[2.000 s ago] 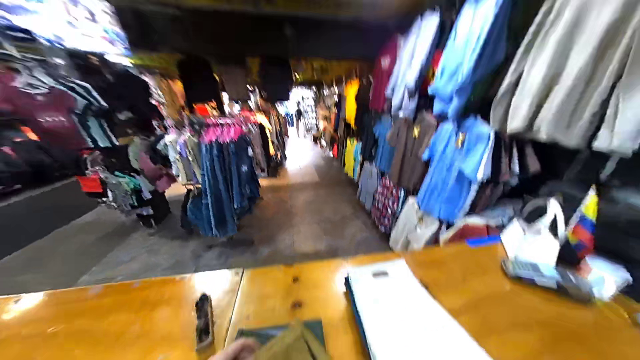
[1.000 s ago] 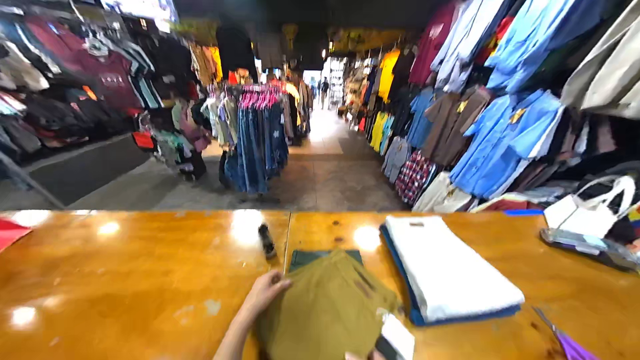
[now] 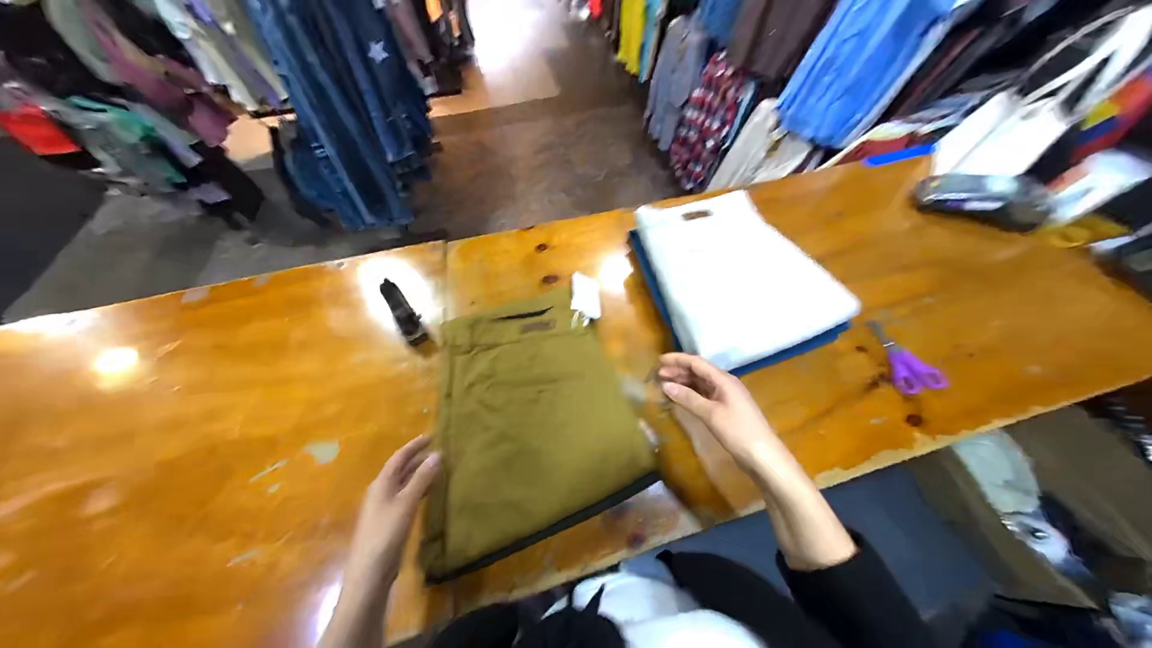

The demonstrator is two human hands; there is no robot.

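Note:
Folded olive-brown trousers [image 3: 540,423] lie flat on the wooden counter, with a dark garment's edge showing beneath them. A white tag [image 3: 585,299] sticks out at their upper right corner. My left hand [image 3: 400,486] rests at their left edge, fingers loosely bent and touching the cloth. Off their right side hovers my right hand [image 3: 702,391], fingers curled and thumb apart, with no object clearly in it. Just beyond that hand, folded white trousers [image 3: 742,279] lie on top of a blue garment [image 3: 792,349].
Purple-handled scissors [image 3: 904,364] lie on the counter [image 3: 1017,297] at right, a small black object [image 3: 403,310] at left. A white bag [image 3: 999,130] and a plastic-wrapped item [image 3: 981,198] are at the far right. Jeans [image 3: 342,108] and blue shirts [image 3: 855,63] hang beyond the counter.
The olive trousers, loosely bunched one second ago, now lie flat and squared. The tag, then at their lower right by my right hand, is now at the upper right. The view has tilted down.

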